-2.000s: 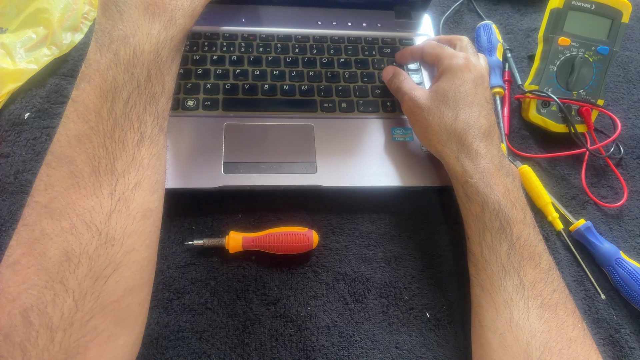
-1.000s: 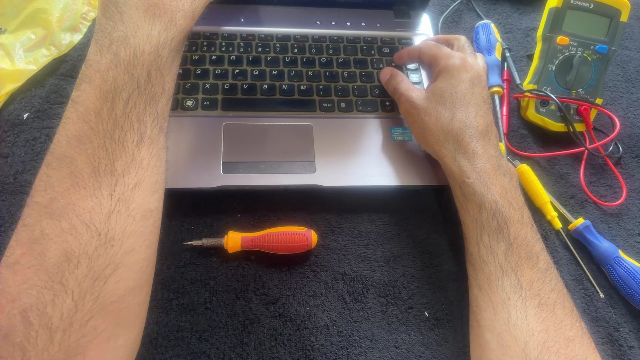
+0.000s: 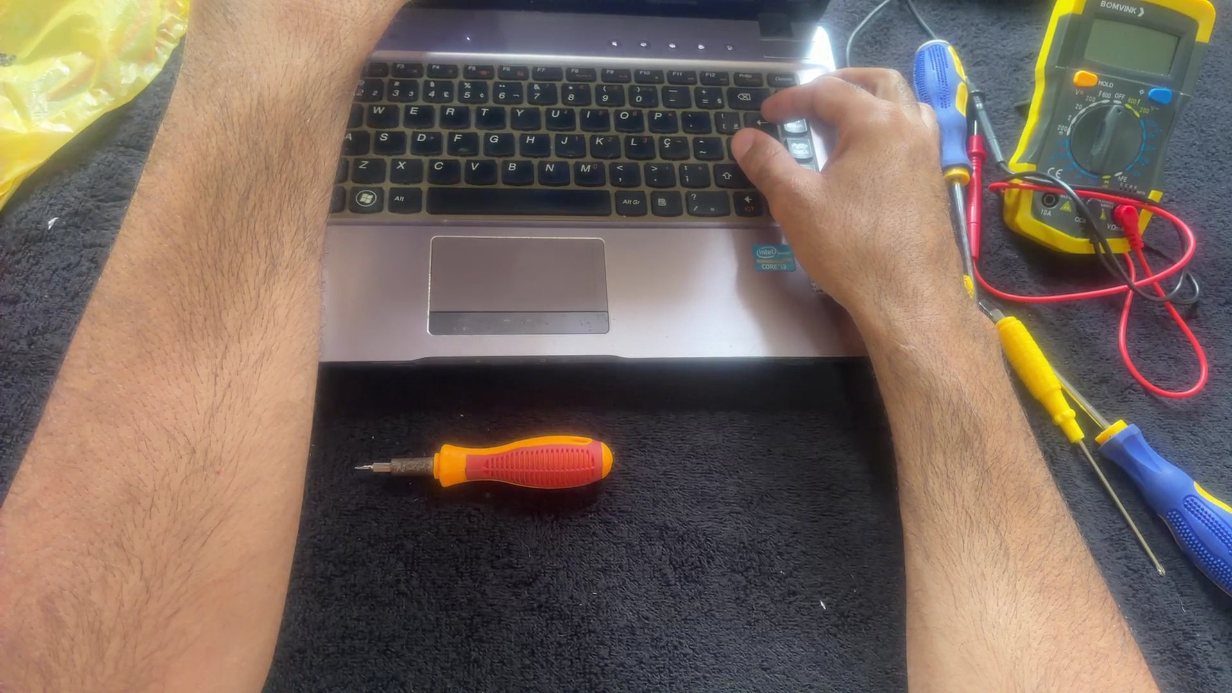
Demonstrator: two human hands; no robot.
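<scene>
A laptop (image 3: 674, 318) lies unfolded on a dark towel, its keyboard (image 3: 520, 144) facing up and only the bottom strip of its screen showing. My right hand (image 3: 847, 173) rests over the right edge of the keyboard, thumb and index finger a little apart near the right-hand keys; its other fingers are partly hidden. My left forearm reaches up past the laptop's left side. The left wrist shows at the top edge, but the fingers are out of the frame. A red and orange screwdriver (image 3: 529, 463) lies on the towel in front of the laptop, its tip pointing left.
To the right lie a yellow and grey multimeter (image 3: 1107, 135) with red and black leads, a blue-handled screwdriver (image 3: 941, 106), a thin yellow screwdriver (image 3: 1039, 377) and another blue screwdriver (image 3: 1169, 500). A yellow plastic bag (image 3: 77, 77) lies at the upper left on the dark towel (image 3: 577, 597).
</scene>
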